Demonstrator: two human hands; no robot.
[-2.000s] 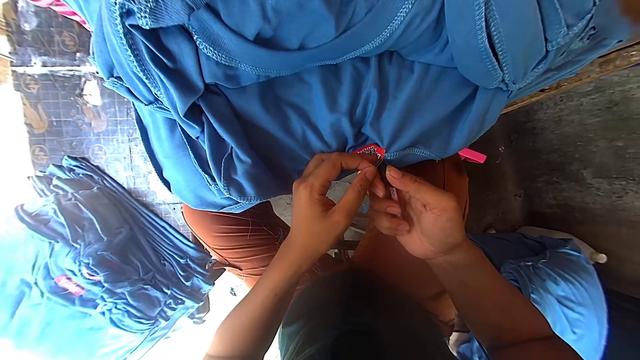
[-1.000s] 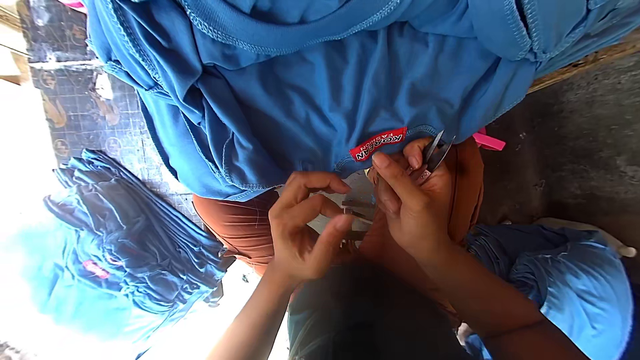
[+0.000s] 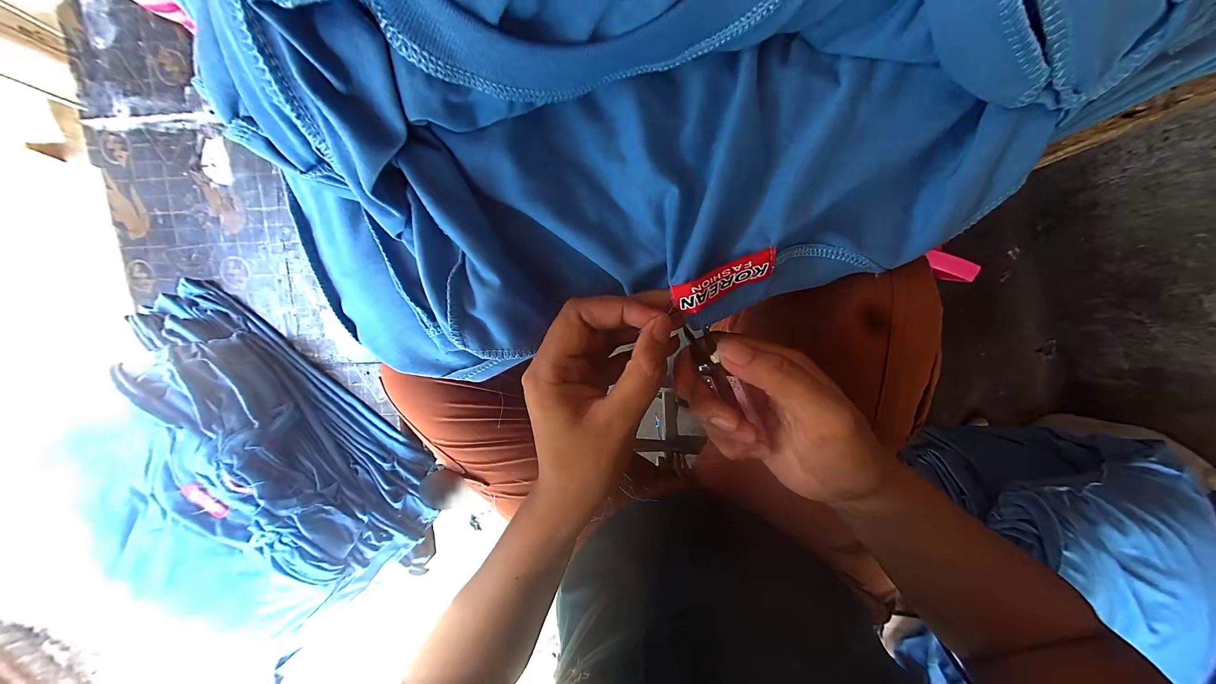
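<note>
A blue knit garment (image 3: 589,171) with overlocked seams lies spread over my lap and the surface ahead. On its near edge is a red woven label (image 3: 724,279) bearing writing. My left hand (image 3: 598,370) pinches the garment's edge at the label's left end, between thumb and forefinger. My right hand (image 3: 788,408) holds small dark thread snips (image 3: 711,363), their tips close to that same end of the label. Whether the tips touch a thread cannot be made out. The fingers partly hide the snips.
A pile of blue garments (image 3: 285,427) lies at the left, beside a patterned sheet (image 3: 190,209). More blue cloth (image 3: 1092,513) is at the lower right. A pink strip (image 3: 953,266) sticks out beside my brown-trousered leg (image 3: 855,332). A wooden edge (image 3: 1130,122) runs at the upper right.
One second ago my left hand was apart from the cloth; it now grips the edge by the label. The snips have moved from right of the label to its left end.
</note>
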